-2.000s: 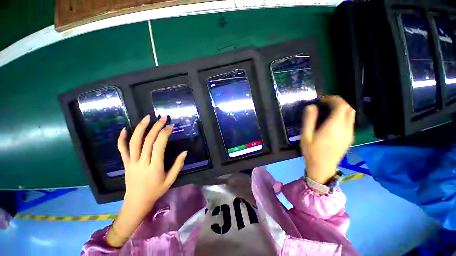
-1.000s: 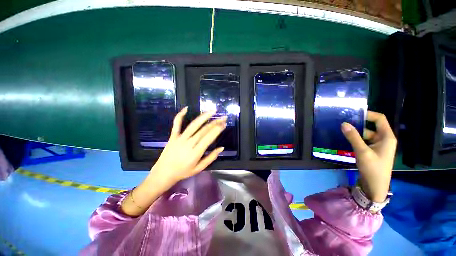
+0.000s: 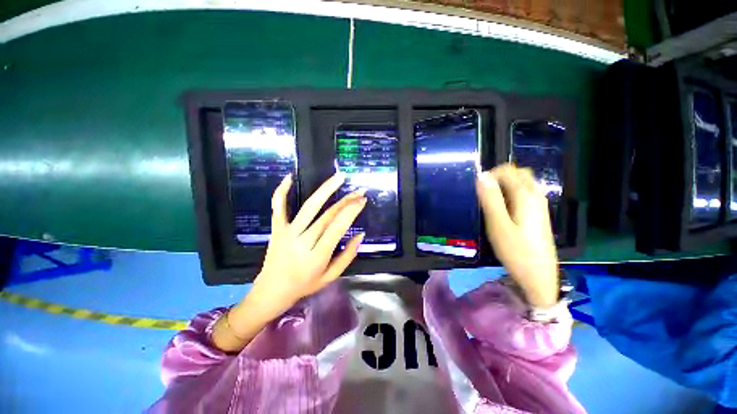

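Note:
A black foam tray holds four phones in a row. The leftmost phone has a dark screen with small text. The second phone shows rows of text with green marks. My left hand is spread over it, fingertips at its screen. The third phone has green and red blocks at its bottom edge and looks tilted, its right side raised. My right hand is at that right edge; its exact hold is unclear. It partly covers the fourth phone, which is dark.
The tray lies on a green bench top with a white rail along the far side. A brown board lies beyond it. More black trays with dark phones stand at right. Blue cloth shows at lower right.
My right hand has moved left from the fourth phone to the third, which now looks tilted. The fourth phone sits lower and dark. The second phone's screen now shows green-marked text rows.

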